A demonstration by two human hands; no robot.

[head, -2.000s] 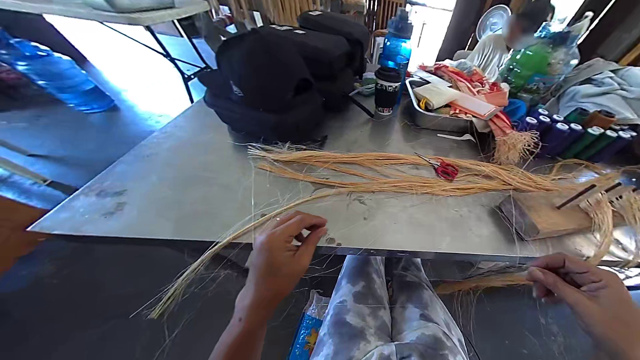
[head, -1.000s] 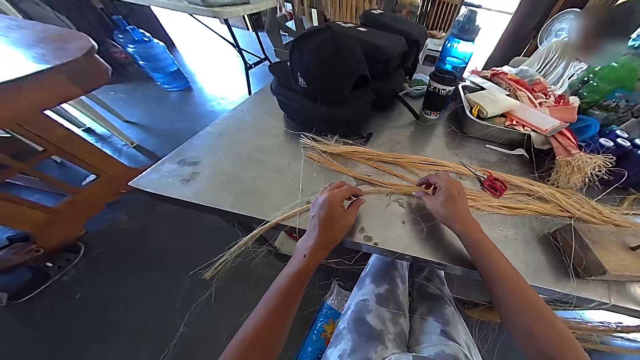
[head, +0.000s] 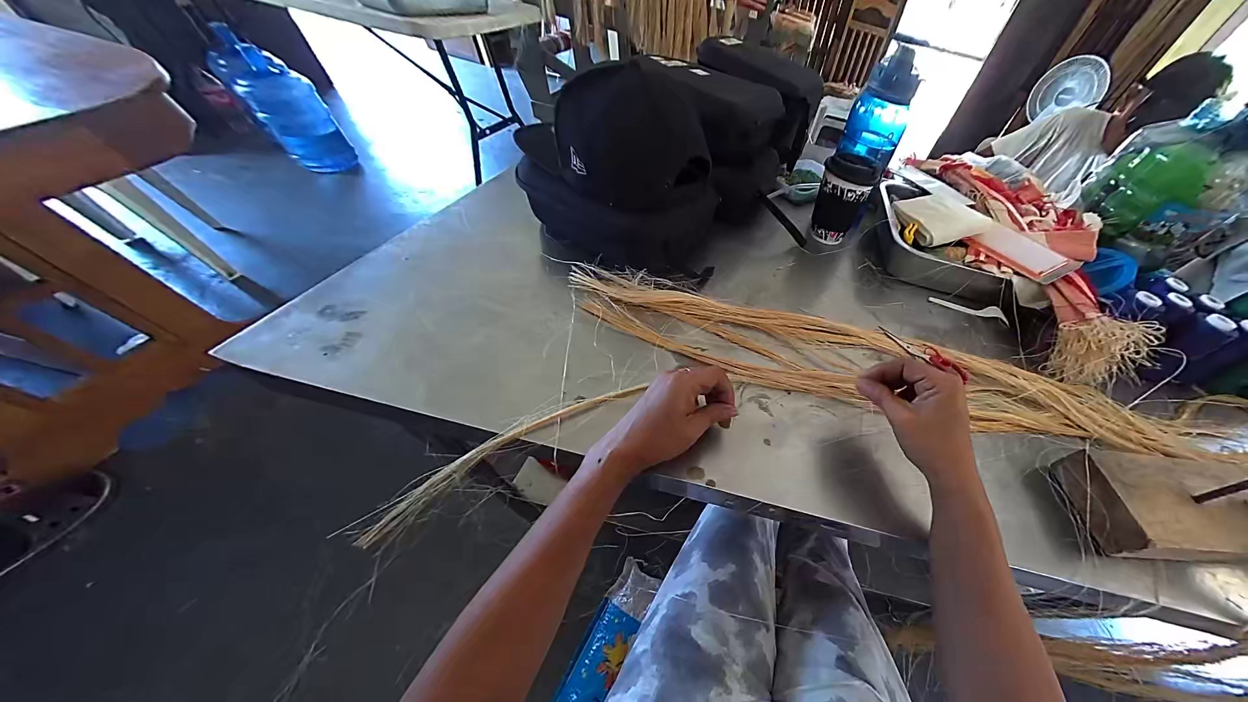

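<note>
Long bundles of tan plant fibre [head: 799, 336] lie along the metal table [head: 429, 283]. Near the table's front edge, my left hand [head: 682, 414] rests over a thinner fibre bundle [head: 517, 434], whose loose end hangs off the edge at the left; the fingers are curled, and their grip on it is unclear. My right hand [head: 912, 390] is over the near side of the long bundles with thumb and fingertips close together; whether a strand is between them cannot be seen. Red-handled scissors [head: 944, 363] lie on the fibres just behind it, partly hidden.
A wooden block [head: 1160, 502] sits at the front right. Behind the fibres are a black cap [head: 624, 127] on black bags, a black tumbler [head: 840, 200], a blue bottle [head: 877, 107] and a metal tray [head: 941, 273] of cloth. Thread spools [head: 1194, 331] stand farther right. A person sits in the background.
My right hand has come from the front right, below the wooden block, to the fibres near the scissors. Between one second ago and now, the gap between my hands has widened somewhat. The view has turned left.
</note>
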